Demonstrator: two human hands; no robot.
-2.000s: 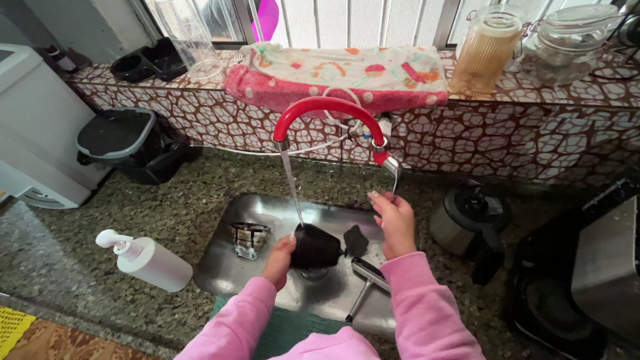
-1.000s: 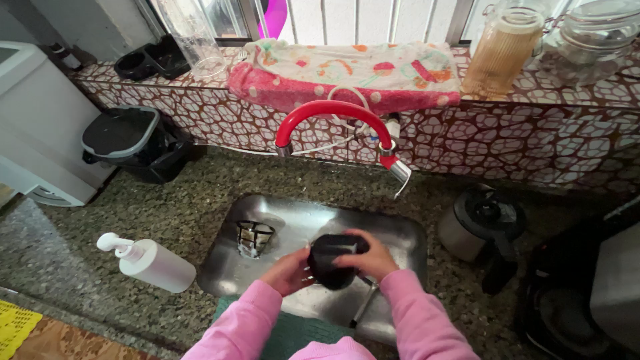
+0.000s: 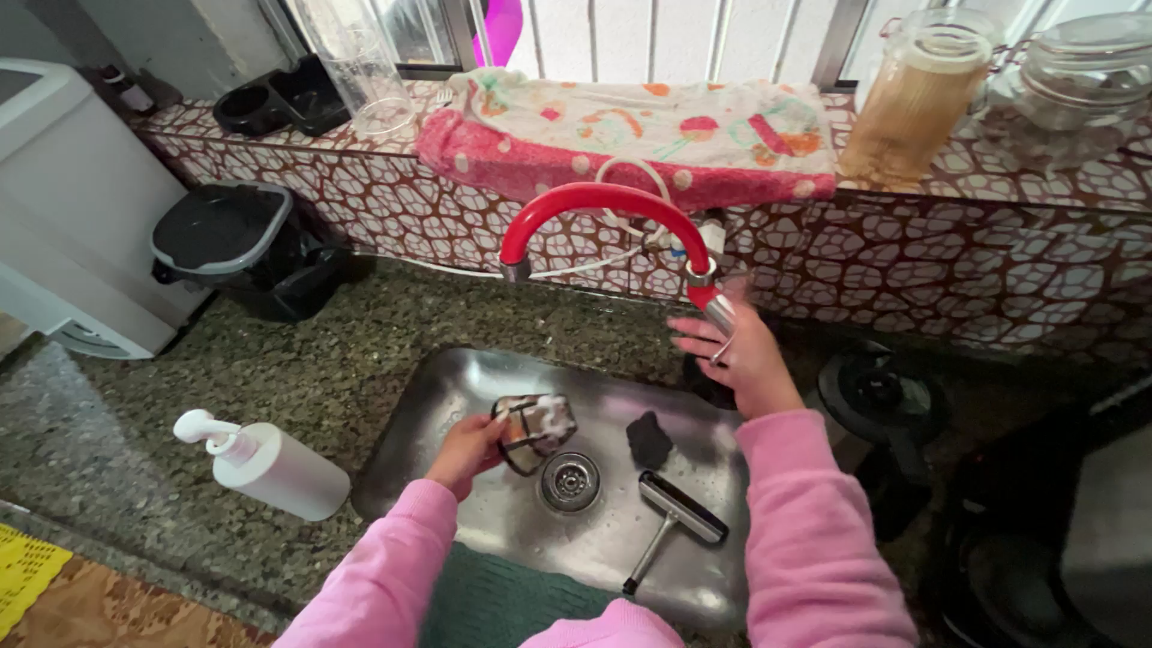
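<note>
My left hand (image 3: 468,450) grips a small black-framed coffee filter basket (image 3: 535,427) with soap foam on it, over the left part of the steel sink (image 3: 531,562). My right hand (image 3: 742,355) is at the lever of the red curved faucet (image 3: 603,193), fingers spread and slightly blurred; whether it touches the lever is hard to tell. No water stream shows under the spout. A dark sponge or scrubber (image 3: 649,440) lies in the basin, right of the drain (image 3: 570,482). Below it rests a small squeegee (image 3: 682,507). Behind my right wrist, a dark object is mostly hidden.
A white pump bottle (image 3: 281,470) stands left of the sink, with a lidded black bin (image 3: 220,229) farther back. At right are a coffee carafe (image 3: 877,391) and a dark appliance. A green cloth (image 3: 513,598) lies at the sink's front. Glass jars (image 3: 927,99) and a towel (image 3: 630,135) occupy the ledge.
The black cup-like container has left my two-handed hold. My left hand has moved left and taken the filter basket from the basin; my right hand has risen to the faucet. Water ran two seconds ago.
</note>
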